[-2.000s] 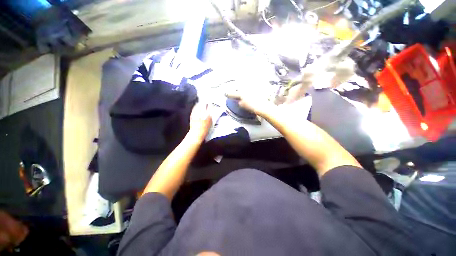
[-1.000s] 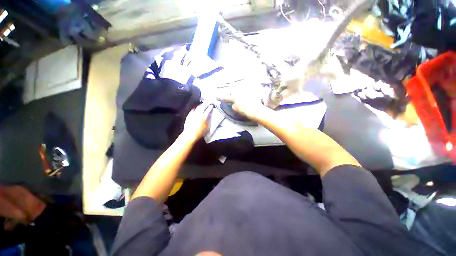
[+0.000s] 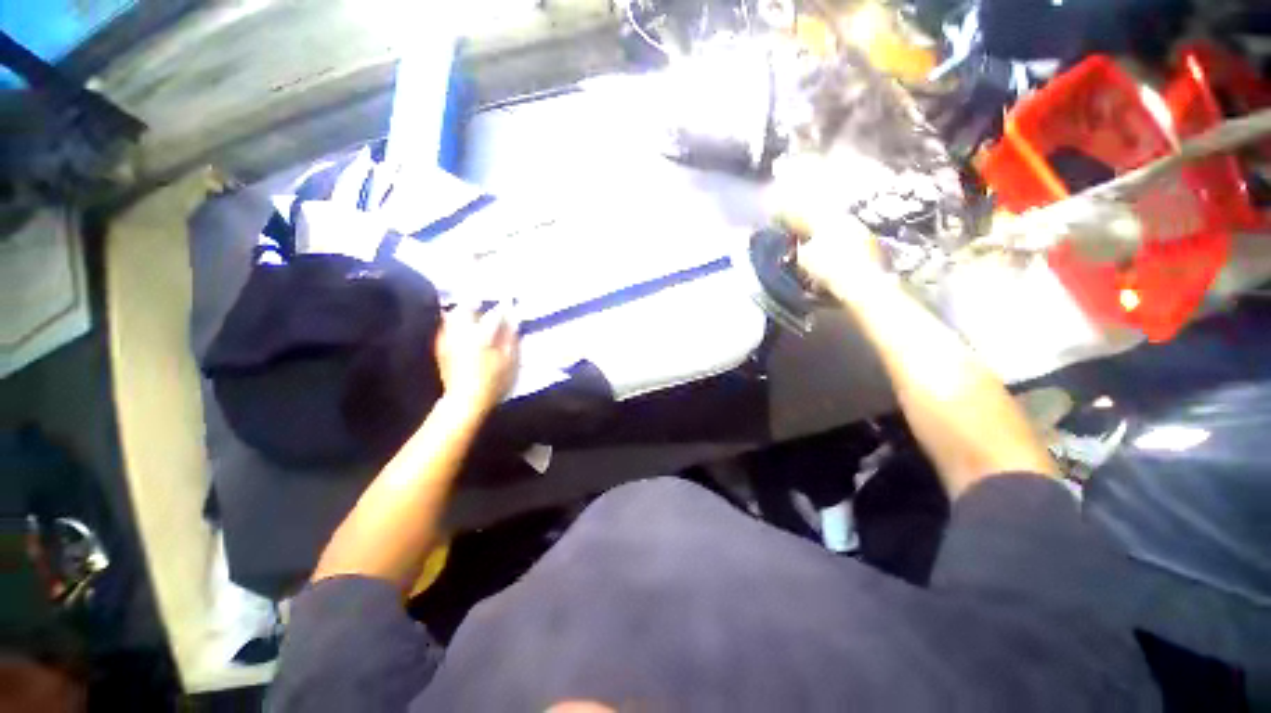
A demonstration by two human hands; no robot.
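Observation:
The garment's white side with dark stripes (image 3: 641, 314) lies spread over the padded table, and its black cloth (image 3: 328, 355) is bunched at the left. My left hand (image 3: 478, 351) is on the garment where the black cloth meets the white, with fingertips at the left end of a dark stripe; whether it pinches the cloth is unclear. My right hand (image 3: 822, 244) is closed around the handle of the steam iron (image 3: 783, 279), at the right end of the white cloth. The hand's upper part is washed out by glare.
Red slotted baskets (image 3: 1101, 126) stand at the right, with a pale hose (image 3: 1171, 174) crossing in front. A blue bar (image 3: 425, 105) is at the table's back. The pale wooden edge (image 3: 147, 418) runs along the left. Dark cloth pieces (image 3: 871, 112) lie behind the iron.
My right hand and the iron have moved right, away from my left hand, uncovering the white cloth and a long dark stripe. The camera view has also shifted.

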